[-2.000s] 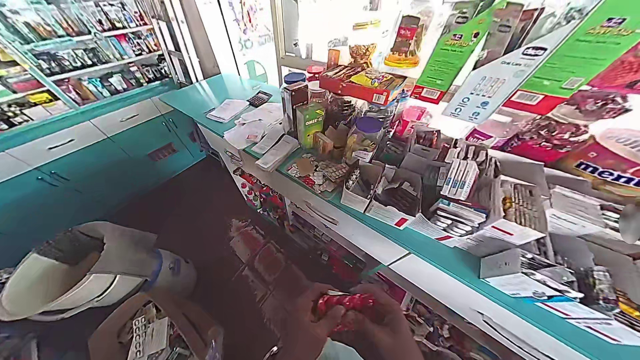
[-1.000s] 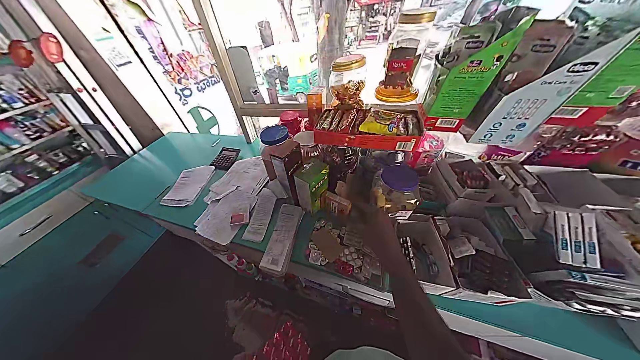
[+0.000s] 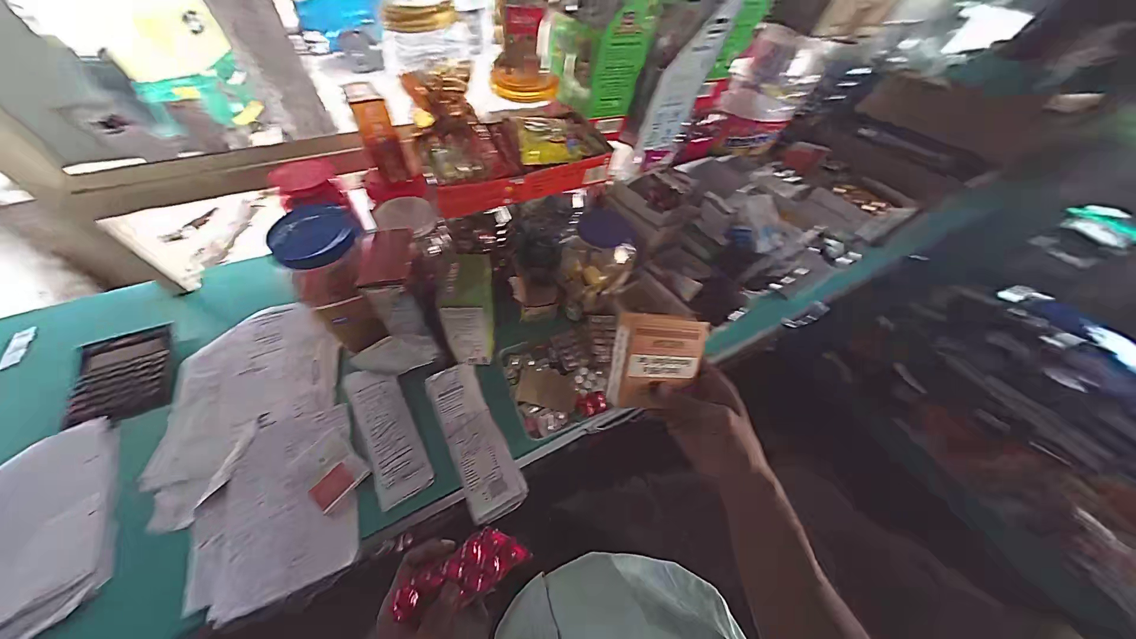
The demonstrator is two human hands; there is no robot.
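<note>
My right hand (image 3: 706, 408) grips a small orange-brown cardboard box (image 3: 661, 359) with writing on its face, held upright over the counter's front edge. Low in the view, my left hand (image 3: 430, 586) is closed around shiny red blister strips (image 3: 470, 568). Just left of the box, a shallow tray (image 3: 532, 433) set on the counter holds loose tablets or wrapped pieces, a bit of cardboard and something red. Behind the box stands a clear jar with a purple lid (image 3: 606, 231). A green box (image 3: 467, 306) stands farther left.
Paper slips (image 3: 475, 444) and larger sheets (image 3: 266, 382) lie on the teal counter (image 3: 217, 293), beside a calculator (image 3: 120, 373). A blue-lidded jar (image 3: 312, 238) and a red display box of packets (image 3: 524, 188) stand behind. Open cartons (image 3: 710, 195) line the right. Much is blurred.
One second ago my right arm reached to the jars with no box plainly visible in the hand; now the hand is nearer with the orange-brown box. Two seconds ago both hands were together at the red strips.
</note>
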